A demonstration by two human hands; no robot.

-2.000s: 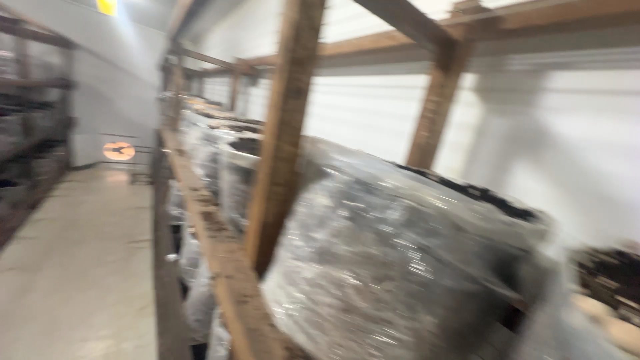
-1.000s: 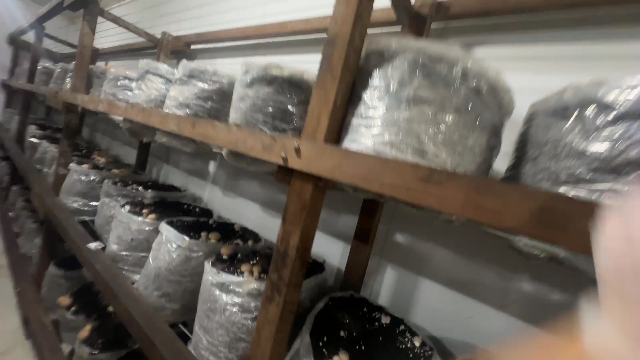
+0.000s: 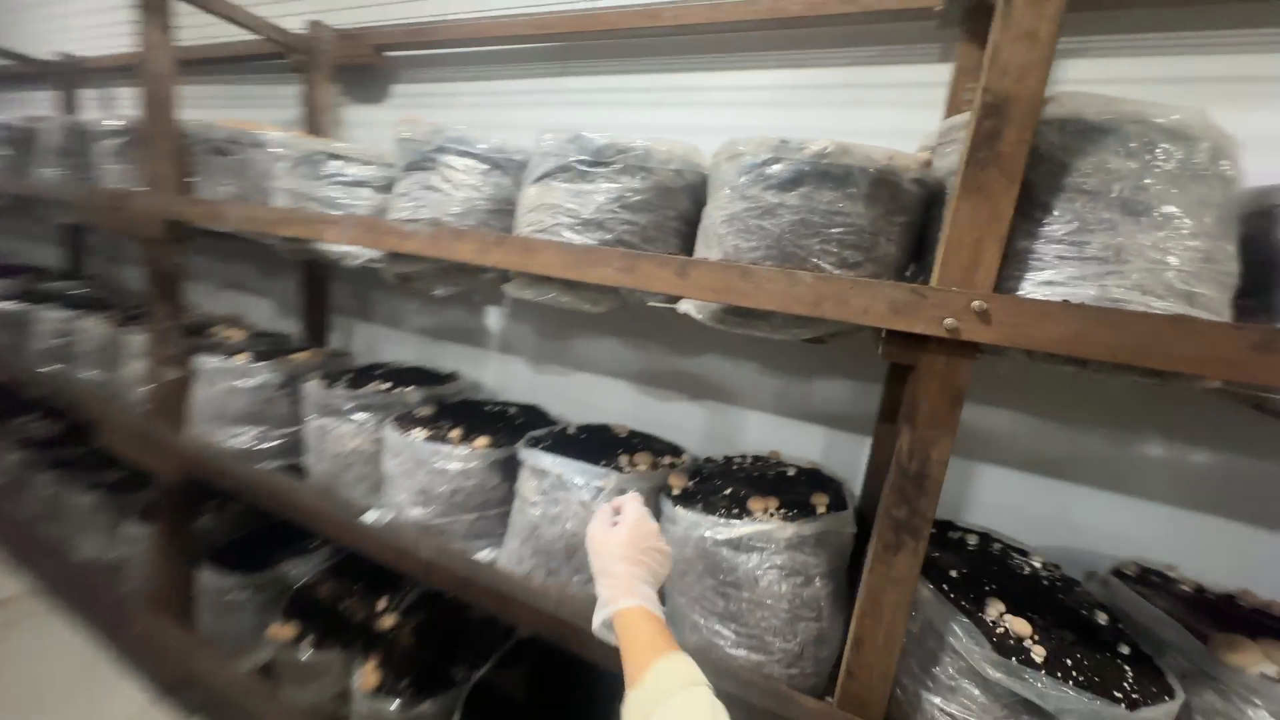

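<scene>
My right hand (image 3: 628, 555), in a thin whitish glove, reaches in from below with its fingers bent together. It is in front of the gap between two clear plastic bags of dark substrate on the middle shelf. The right-hand bag (image 3: 755, 590) has several small brown-capped mushrooms (image 3: 765, 504) on its dark top. On the left-hand bag (image 3: 560, 500), more mushrooms (image 3: 640, 461) stand near the rim. Whether my fingers touch a bag or hold anything is not clear. My left hand is out of view.
A wooden shelf beam (image 3: 600, 262) runs across above my hand, with filled plastic bags (image 3: 810, 205) on it. A wooden post (image 3: 905, 520) stands to the right. Below, another shelf holds bags with mushrooms (image 3: 370, 672). A white wall is behind.
The view has swung from the aisle to face the shelves. My right hand, a blur at the right edge one second ago, is now in front of the middle-shelf bags.
</scene>
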